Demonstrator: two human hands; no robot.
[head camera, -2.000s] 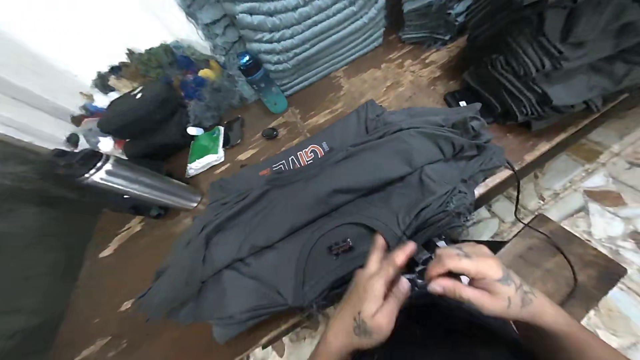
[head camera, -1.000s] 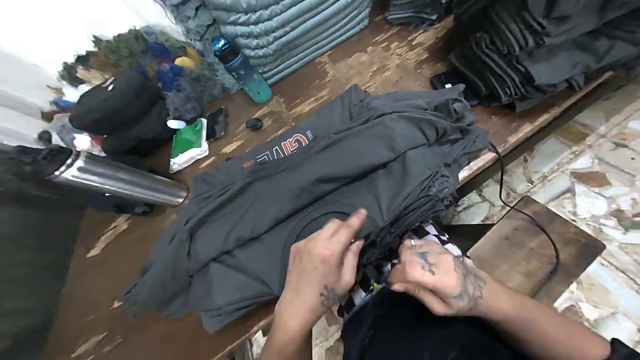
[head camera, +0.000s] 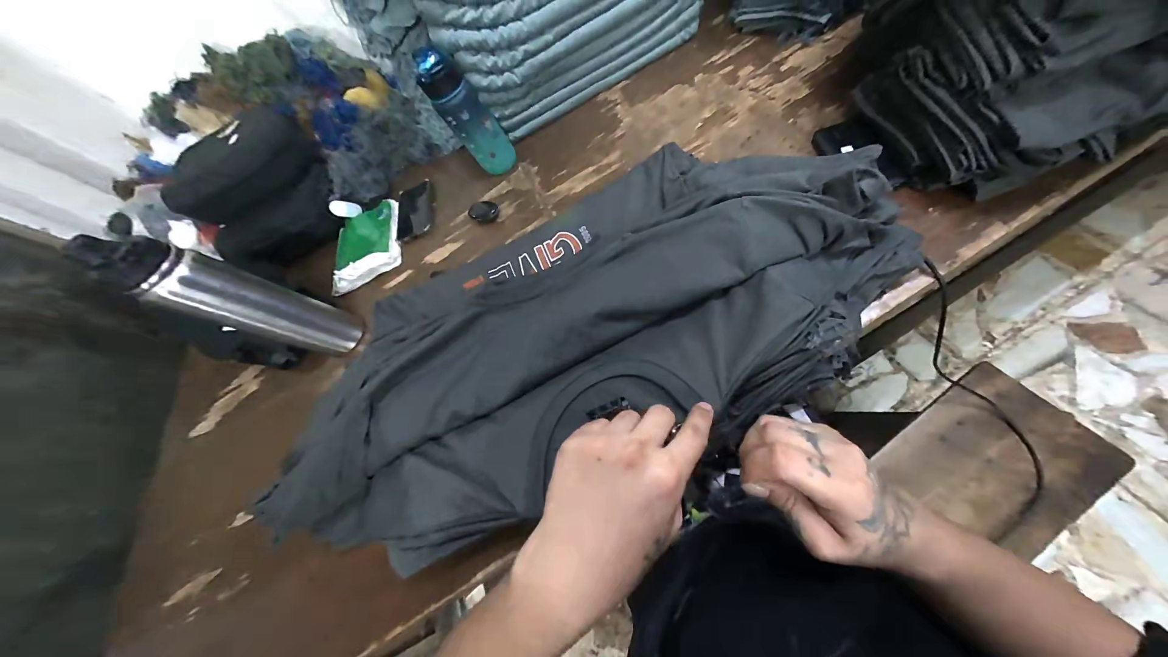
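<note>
A pile of dark grey T-shirts (head camera: 438, 429) lies spread over the worn wooden table, with a round neckline and a small dark neck label near the front edge. My left hand (head camera: 625, 465) rests at that neckline, fingers bent; a small shiny thing shows by its fingertips, too hidden to name. To its right, my right hand (head camera: 812, 484) is closed just off the table edge, beside the shirts' bunched hems. Between the hands shows some dark and patterned fabric (head camera: 721, 488). What either hand grips cannot be made out.
A steel flask (head camera: 265, 306), a green packet (head camera: 367, 245), a phone (head camera: 416, 208) and a teal bottle (head camera: 470, 119) stand or lie behind. Folded blue-grey garments (head camera: 566, 55) and dark garments (head camera: 985, 100) are stacked farther back. A cable (head camera: 976, 392) hangs over a wooden board (head camera: 1004, 465).
My left hand's fingers have bent down at the neckline; a second ago its index finger pointed out. My right hand stays closed beside the shirts.
</note>
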